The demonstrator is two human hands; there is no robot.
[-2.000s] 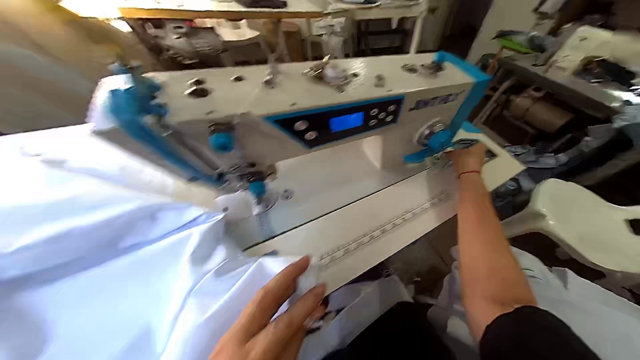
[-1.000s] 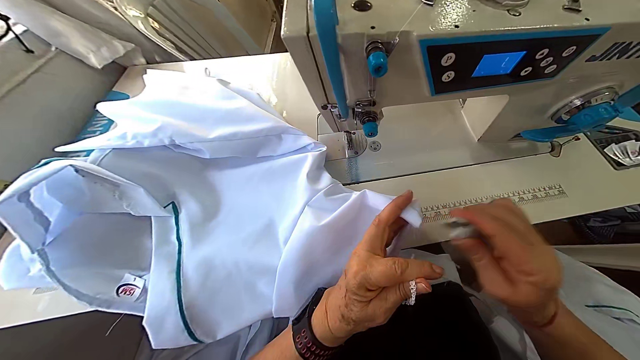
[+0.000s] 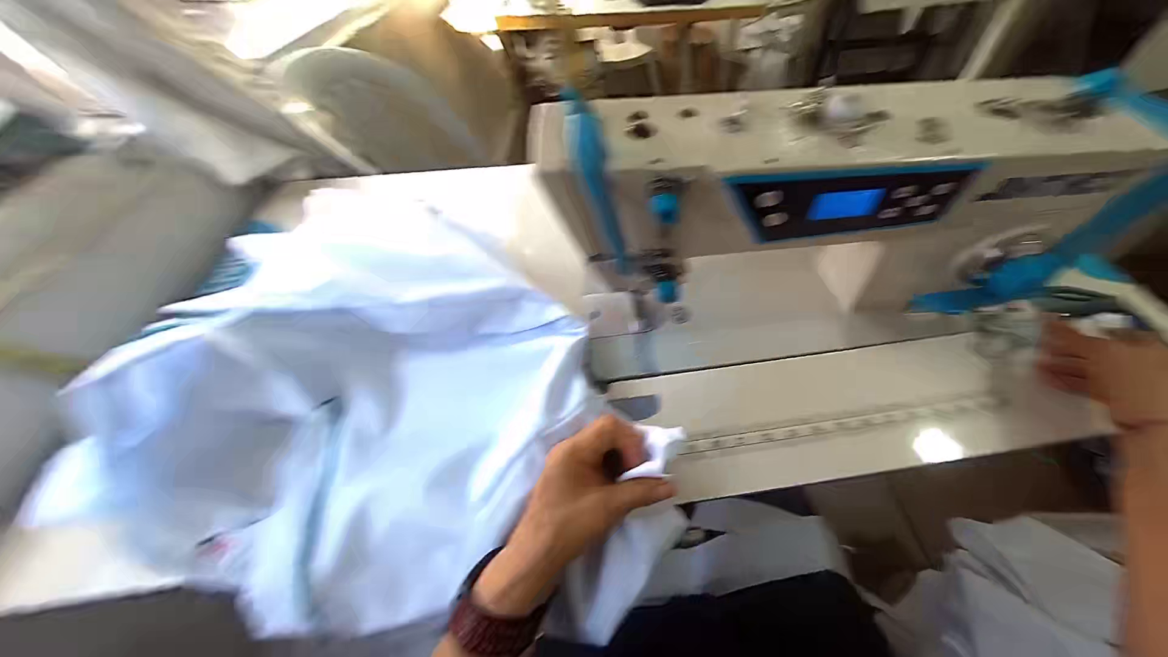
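A white garment with a green trim line (image 3: 411,392) lies spread over the left of the sewing table. My left hand (image 3: 584,497) pinches its edge between thumb and fingers, below the needle area of an industrial sewing machine (image 3: 803,205). At the far right, my right hand (image 3: 1104,370) is beside a tray of small items (image 3: 1095,301) at the table's right end; blur hides whether its fingers hold anything. The machine's presser foot (image 3: 646,310) stands just right of the garment.
A measuring tape (image 3: 839,424) runs along the front of the table. Blue cloth strips (image 3: 1022,274) hang around the machine's handwheel. More white fabric (image 3: 1031,575) lies low at the right. A pale chair (image 3: 365,109) stands behind the table at the left.
My right hand has moved from beside my left hand to the table's right end. My left hand, spread a second ago, is now closed on the garment's edge. The view has swung.
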